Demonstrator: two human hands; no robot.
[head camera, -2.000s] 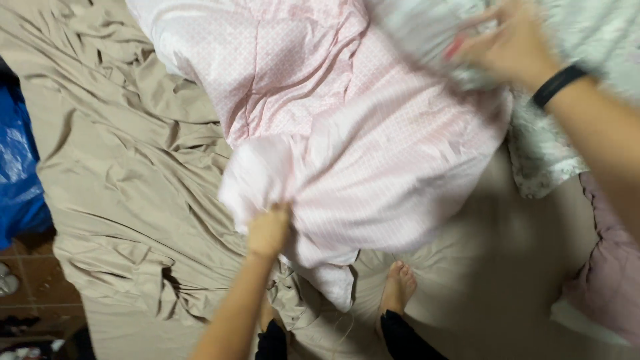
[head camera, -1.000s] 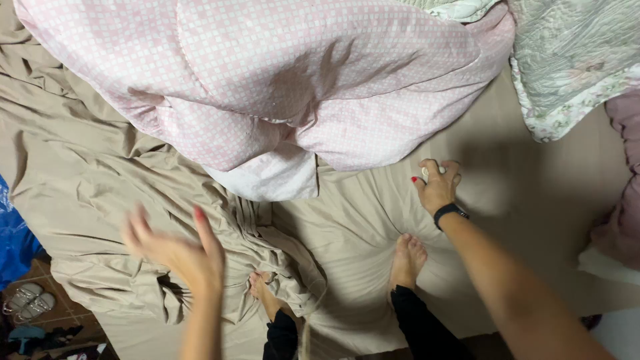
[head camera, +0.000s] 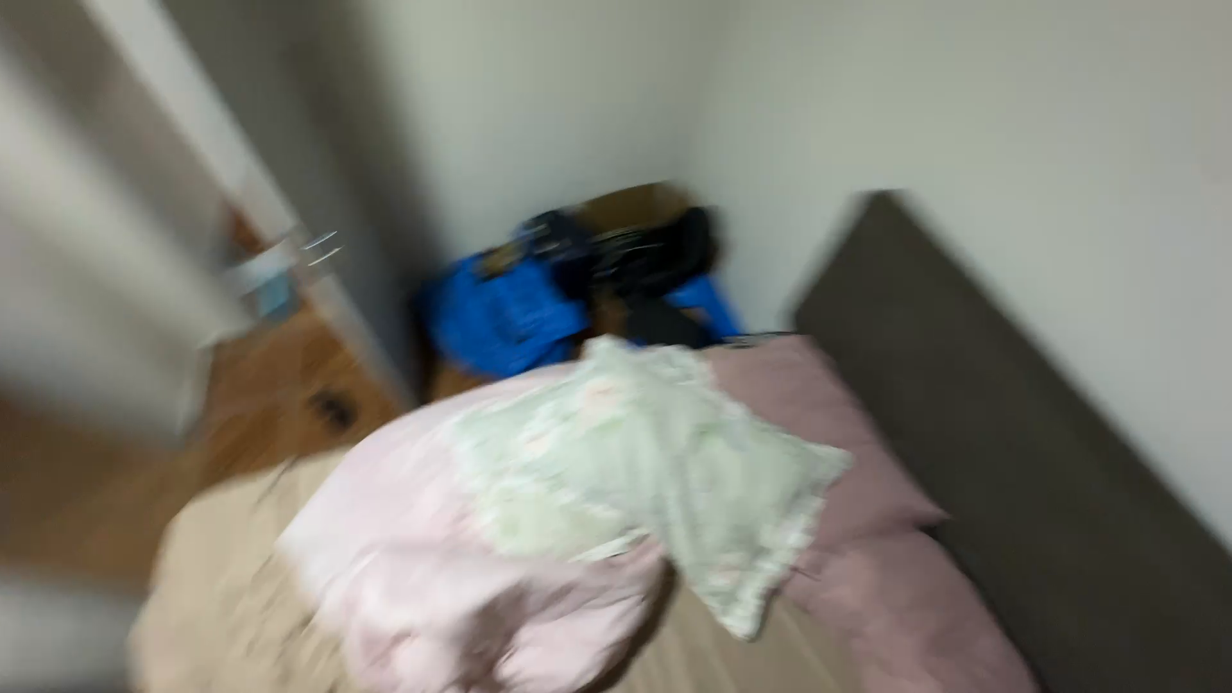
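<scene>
Neither of my hands shows in the blurred head view. A pink and white duvet (head camera: 414, 577) lies bunched on the bed. Green floral pillows with pale ruffled edges (head camera: 664, 452) rest over the duvet and against mauve pillows (head camera: 905, 577) by the headboard. Beneath them is a beige fitted sheet (head camera: 241, 568), wrinkled at the left.
A dark headboard (head camera: 1011, 452) runs along the right wall. Blue bags (head camera: 500, 318) and dark bags (head camera: 654, 250) stand beyond the bed. To the left are a door with a handle (head camera: 322, 248) and a brown floor (head camera: 260, 385) with a small dark thing on it.
The view has swung up from the bed toward the wall and door. My hands have gone out of sight; a second ago both were off the duvet.
</scene>
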